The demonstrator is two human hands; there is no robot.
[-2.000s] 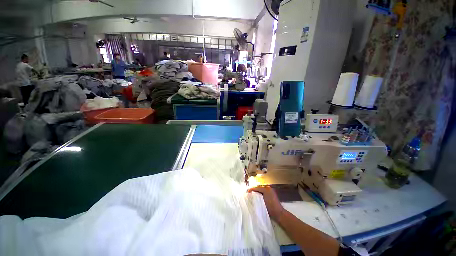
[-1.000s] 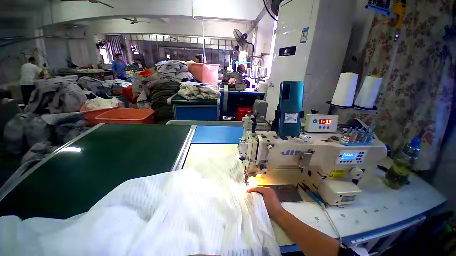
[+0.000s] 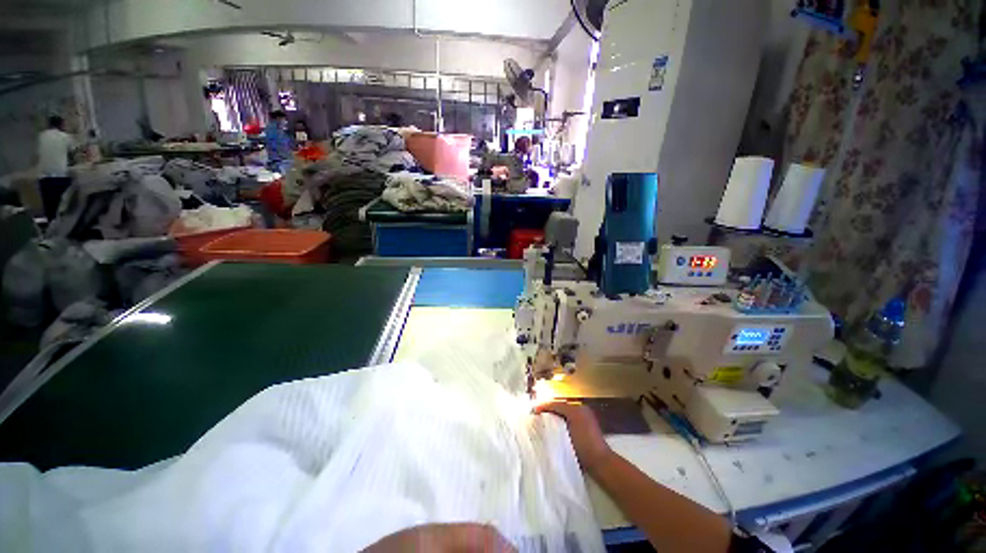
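A large sheer white fabric piece [image 3: 292, 464] with fine stripes spreads over the table up to the needle area of the cream sewing machine [image 3: 616, 335]. The lamp glows bright yellow at the needle. My right hand [image 3: 568, 421] lies with its fingertips on the fabric just beside the presser foot; the glare hides the exact finger contact. My left hand [image 3: 443, 539] is at the bottom edge, cut off and blurred, over the fabric; its fingers are hidden.
A dark green table [image 3: 216, 346] is at the left. A blue-handled tool [image 3: 676, 421] lies by the machine bed. A bottle [image 3: 860, 362] stands at the table's right end, and white thread cones [image 3: 746, 192] behind the machine. Clothes heaps, orange bins and people are in the background.
My left hand has come into view at the bottom edge. My right hand has stayed by the needle. The fabric near the needle has barely changed.
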